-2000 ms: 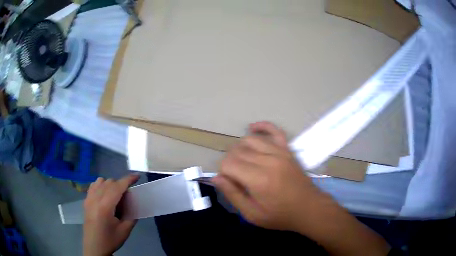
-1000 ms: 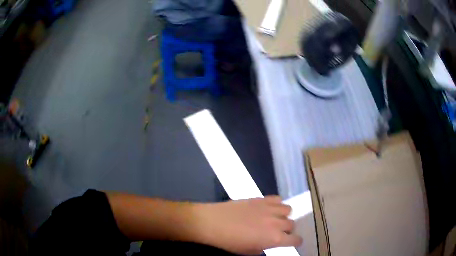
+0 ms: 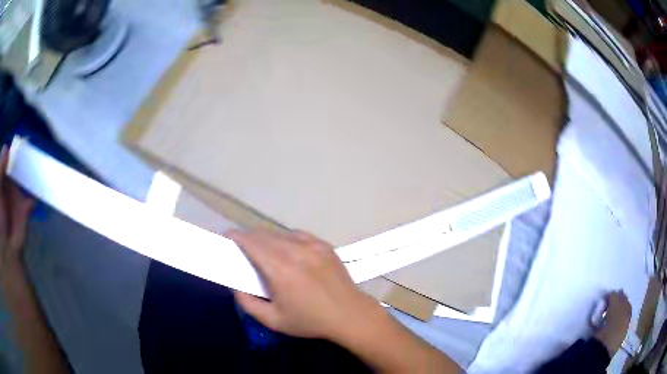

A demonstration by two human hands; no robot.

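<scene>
A long white lamp arm slants from the left edge to the middle, over the near edge of the cardboard. A white strip with a rounded end and grey grid patch, the lamp head, extends rightward over the cardboard. My right hand grips where arm and strip meet and hides the joint. My left hand is cut off by the left edge, its fingers at the arm's far end. No wire can be made out by my fingers.
Large cardboard sheets lie under the lamp head, with a creased brown piece beyond. A white foam cover is at right, where another person's hand shows. A fan stands at upper left.
The view has swung back from the floor and stool to the cardboard. Against the earliest frame, the arm reaches farther left with my left hand at its end, and my right hand covers the joint.
</scene>
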